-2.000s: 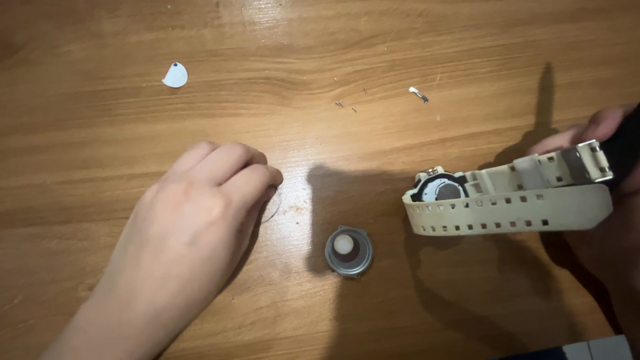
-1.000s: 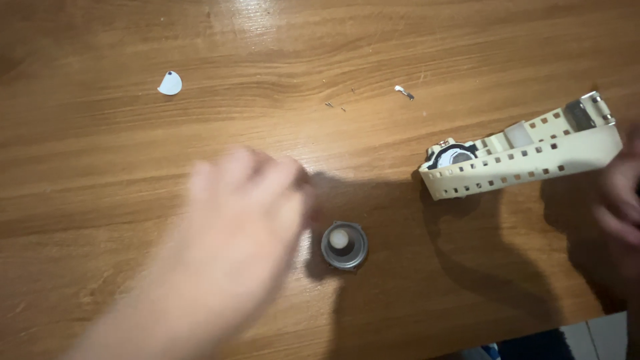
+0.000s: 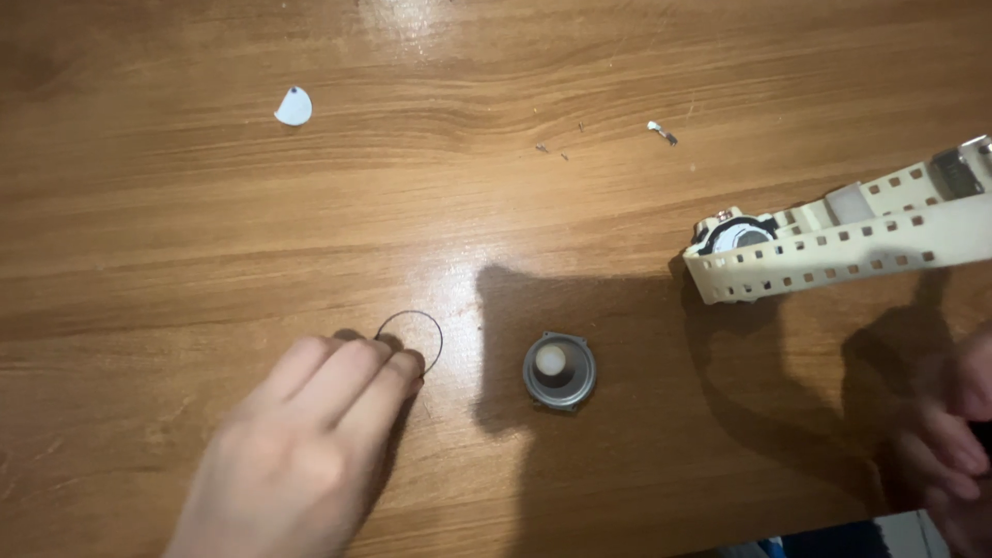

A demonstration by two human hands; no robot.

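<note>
My left hand (image 3: 310, 426) is at lower left, its bunched fingers on a thin dark ring (image 3: 442, 341); the fingertips are partly hidden. Just right of it a round grey metal watch case part (image 3: 585, 376) lies on the wooden table, with a small whitish round piece (image 3: 551, 359) over its hollow. A cream watch with a perforated strap (image 3: 845, 263) rests on its side farther right, its round inner part (image 3: 740, 236) partly visible. Blurred at the right edge, my right hand (image 3: 949, 434) is below the strap, near something dark; its grip is unclear.
A white rounded disc with a cut corner (image 3: 295, 107) lies at upper left. Several tiny metal pieces (image 3: 542, 147) and a small white-and-dark part (image 3: 663, 134) are at the upper middle. The table's front edge (image 3: 845, 521) shows at lower right.
My left hand moved toward the round case part, then back left, and more of the thin ring now shows. My right hand has moved down away from the watch strap.
</note>
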